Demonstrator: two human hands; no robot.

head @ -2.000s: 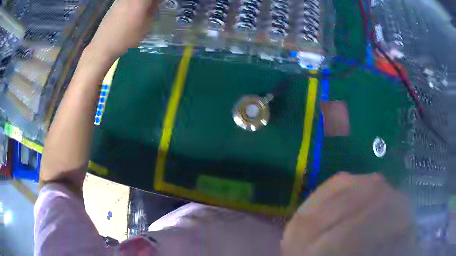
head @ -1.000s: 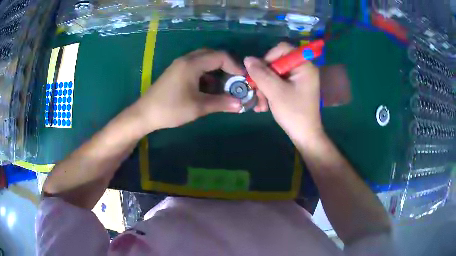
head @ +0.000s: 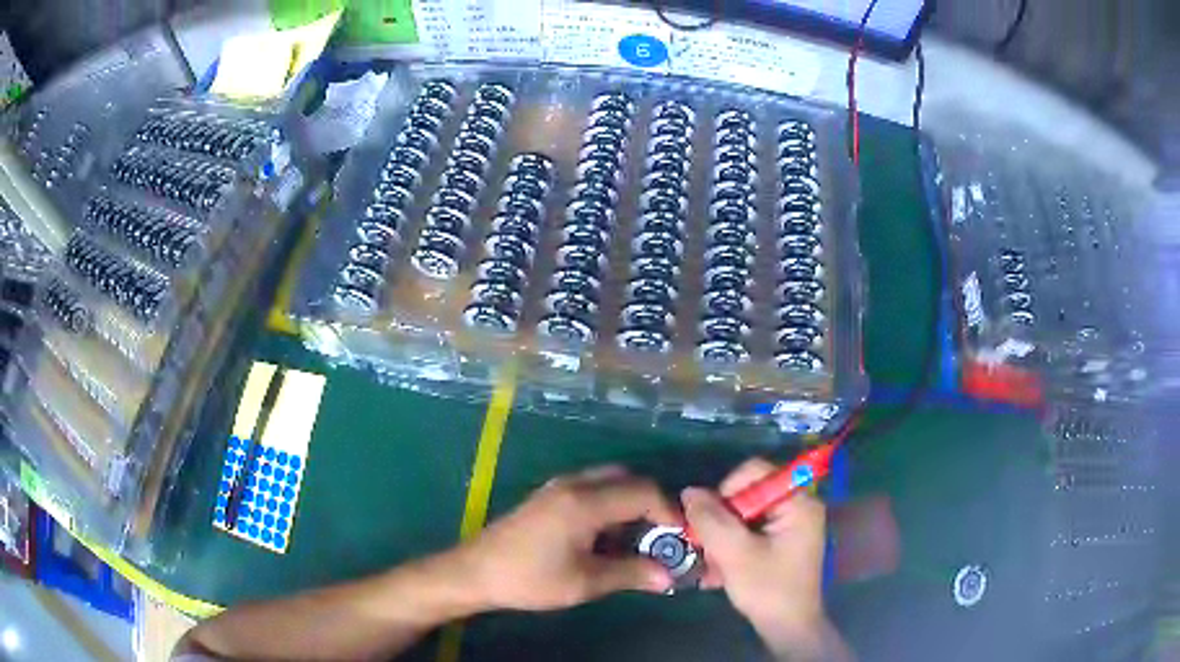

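My left hand (head: 563, 543) holds a small round metal part (head: 668, 551), a silver ring with a grey centre, between thumb and fingers. My right hand (head: 773, 559) holds a red probe (head: 780, 482) with a blue dot, its tip end at the part's upper right edge. Whether the tip touches is hard to tell. The round holder is not clearly seen; the hands cover its spot. A clear parts tray (head: 434, 339) with rows of metal parts on edge lies beyond the hands.
A sticker sheet (head: 269, 455) with blue dots and a dark thin stick lies left. Side trays stand left (head: 194, 323) and right (head: 1100, 479). A loose ring (head: 969, 586) and reddish-brown pad (head: 864, 539) lie right. Red and black wires (head: 934, 310) run to the far side.
The view has tilted up to show the far tray. Two seconds ago the hands were apart and the round holder showed on the mat; both hands are now together at the part, as one second ago.
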